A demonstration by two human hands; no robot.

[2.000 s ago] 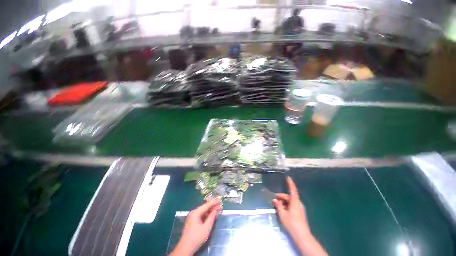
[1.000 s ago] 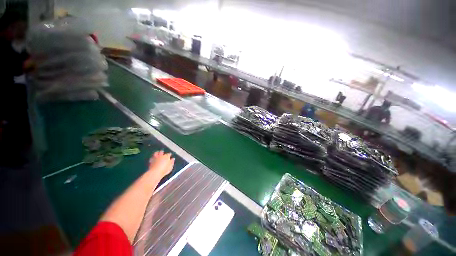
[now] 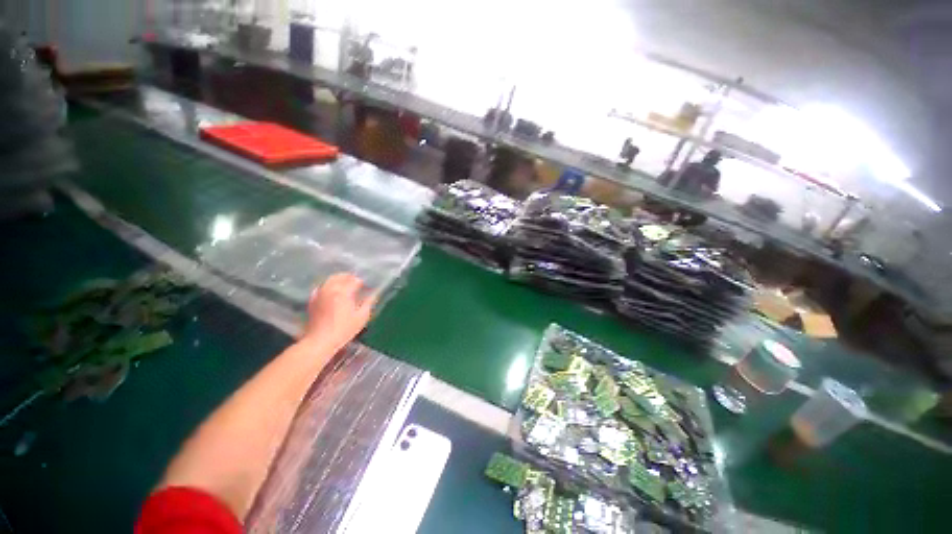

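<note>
My left hand point(image 3: 340, 309) is at the near right edge of the clear empty trays point(image 3: 303, 250), with its fingers closed on that edge. The trays lie partly over the pale strip of the bench, and how many there are cannot be told. My left forearm, with a red sleeve, passes over the stack of dark gridded sheets point(image 3: 339, 438). My right hand is not in the picture.
A white smartphone point(image 3: 402, 482) lies beside the sheet stack. A clear tray heaped with green boards point(image 3: 626, 428) is right of centre, with loose boards point(image 3: 508, 469) beside it. More boards point(image 3: 99, 329) lie at left. Behind are tall dark stacks point(image 3: 569, 250), a red tray point(image 3: 269, 142) and cups point(image 3: 769, 365).
My left hand has moved from above the sheet stack's far end onto the clear trays. The trays have come nearer, across the pale strip. The view has shifted.
</note>
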